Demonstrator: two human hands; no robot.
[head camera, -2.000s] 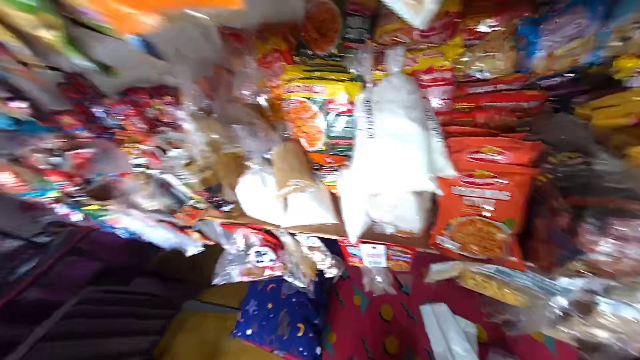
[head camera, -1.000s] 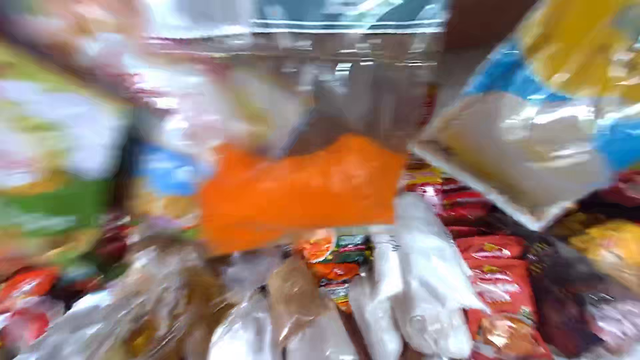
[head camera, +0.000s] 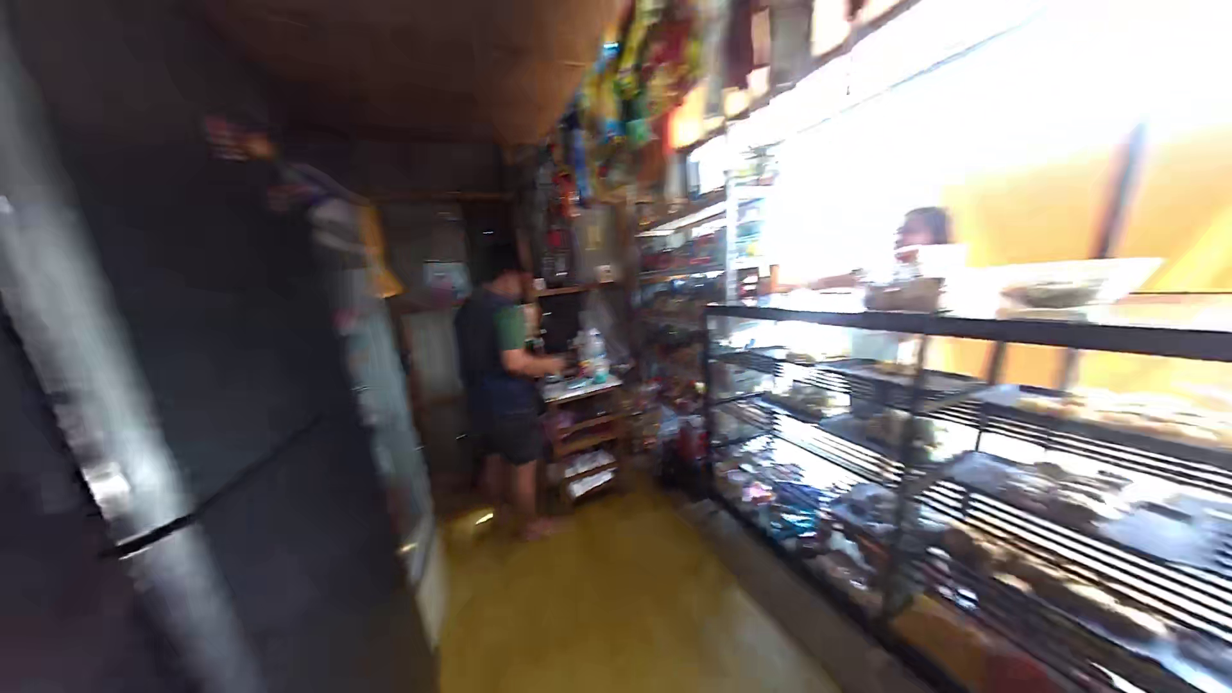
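Note:
Neither my left hand nor my right hand is in the frame, so what they hold cannot be told. The view is blurred by motion. On the right stands a long metal rack (head camera: 962, 325) with wire shelves that hold packaged goods (head camera: 804, 510). Far ahead, a small wooden shelf unit (head camera: 584, 443) carries a plastic bottle (head camera: 597, 356) and other small items on its top.
A person (head camera: 500, 375) stands at the small shelf unit, facing it. Another person (head camera: 922, 236) is beyond the rack, in bright light. Colourful packets (head camera: 616, 87) hang overhead. A large dark cabinet or door (head camera: 260, 385) is at the left, beside the yellowish floor (head camera: 606, 587).
The view has swung from close-up packets and filled plastic bags to the length of the room. The two people have come into view.

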